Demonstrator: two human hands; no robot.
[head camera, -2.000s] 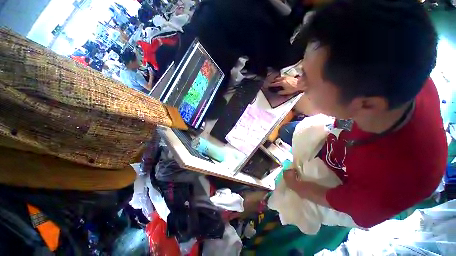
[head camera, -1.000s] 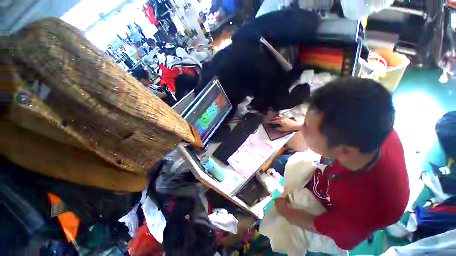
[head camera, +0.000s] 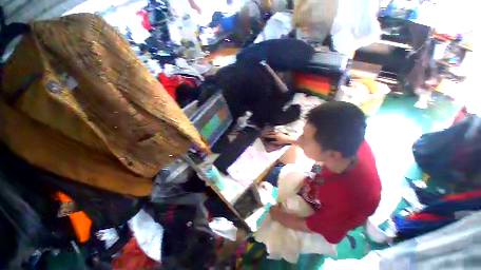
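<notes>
Neither of my hands is in the picture. Nearest in front, a pale pink paper sheet (head camera: 248, 161) lies on the small computer desk (head camera: 232, 194). A monitor (head camera: 212, 120) with a partly colourful screen stands behind it. A dark keyboard (head camera: 232, 146) lies between the monitor and the sheet. A seated person in red (head camera: 345, 192) has one hand at the far side of the desk; what is under it is too blurred to tell. Cream cloth (head camera: 287, 232) lies in that person's lap, with the other hand on it.
Brown textured hanging garments (head camera: 105, 100) fill the left side, close to the camera. Dark bundles (head camera: 448, 150) lie at the right. A pale basket (head camera: 364, 97) stands behind the seated person. Cloth heaps lie below the desk, with an orange piece (head camera: 80, 225) at lower left.
The view has shifted and backed off, so the desk and seated person look smaller. More of the hanging garments, the pale basket and the dark bundles at the right now show.
</notes>
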